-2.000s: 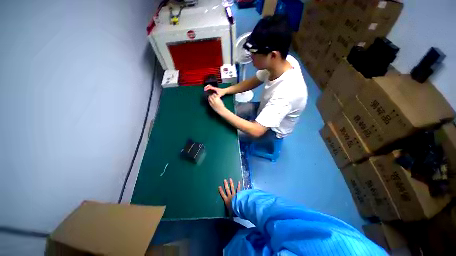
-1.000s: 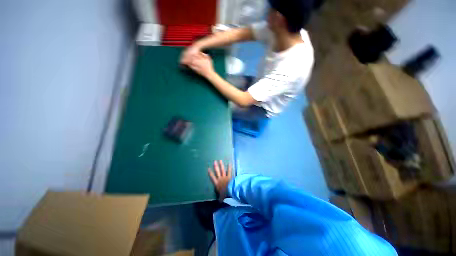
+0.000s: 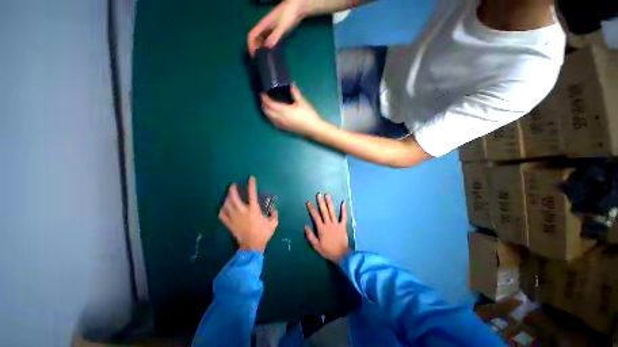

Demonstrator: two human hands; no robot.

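Observation:
A small black box (image 3: 267, 202) lies on the green bench top (image 3: 196, 135), partly hidden under my left hand (image 3: 248, 215). My left fingers and thumb are around it. My right hand (image 3: 328, 227) rests flat on the bench near its right edge, fingers spread and empty. Farther up the bench, a coworker's two hands (image 3: 295, 114) hold a dark block of boxes (image 3: 273, 69) just above or on the mat; which of the two I cannot tell.
A coworker in a white shirt (image 3: 488, 81) sits along the bench's right side, arms reaching over it. Stacked brown cartons (image 3: 552, 217) stand at the right, with dark items (image 3: 593, 190) on them. A pale wall (image 3: 54, 149) runs along the left.
My left hand has come into view and onto the black box. My right hand stays flat on the bench. The view has moved closer; the coworker's hands have brought dark boxes nearer.

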